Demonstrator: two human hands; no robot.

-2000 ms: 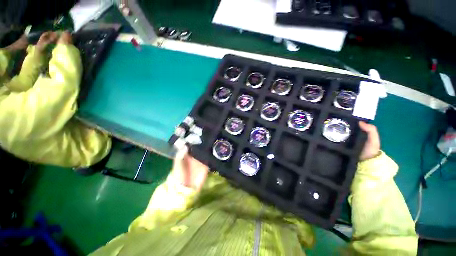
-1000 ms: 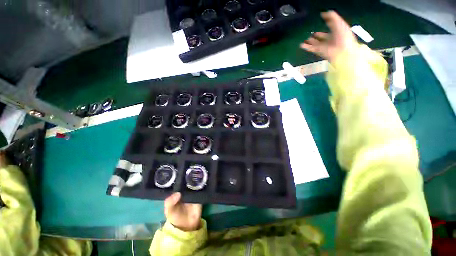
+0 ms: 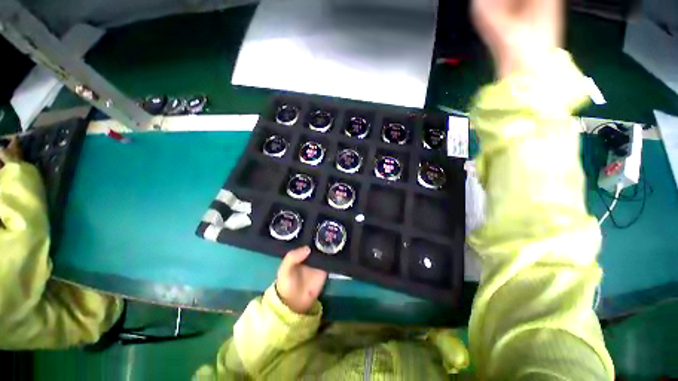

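Note:
A black foam tray (image 3: 383, 231) lies over the teal mat, slightly turned. Several round smartwatches (image 3: 331, 236) with silver rims and small lit marks sit in its pockets; pockets at the lower right hold none. Grey-silver tape marks (image 3: 225, 216) are on its lower left corner, a white label (image 3: 458, 137) at its upper right. My left hand (image 3: 301, 282) holds the tray's front edge, its fingers partly hidden beneath. My right hand (image 3: 520, 22) is raised at the top edge, blurred and cut off; its fingers are out of the picture.
A large white sheet (image 3: 338, 48) lies behind the tray. Several watches (image 3: 175, 103) lie at the back left, near a slanted metal arm (image 3: 74, 78). A white power strip (image 3: 621, 158) with cables is at the right. A neighbour's yellow-green sleeve (image 3: 26, 245) and another black tray (image 3: 63, 152) are at the left.
My right hand has moved up and forward, partly out of the picture. The second watch tray at the back no longer shows; the white sheet there is uncovered. My left hand still holds the front tray.

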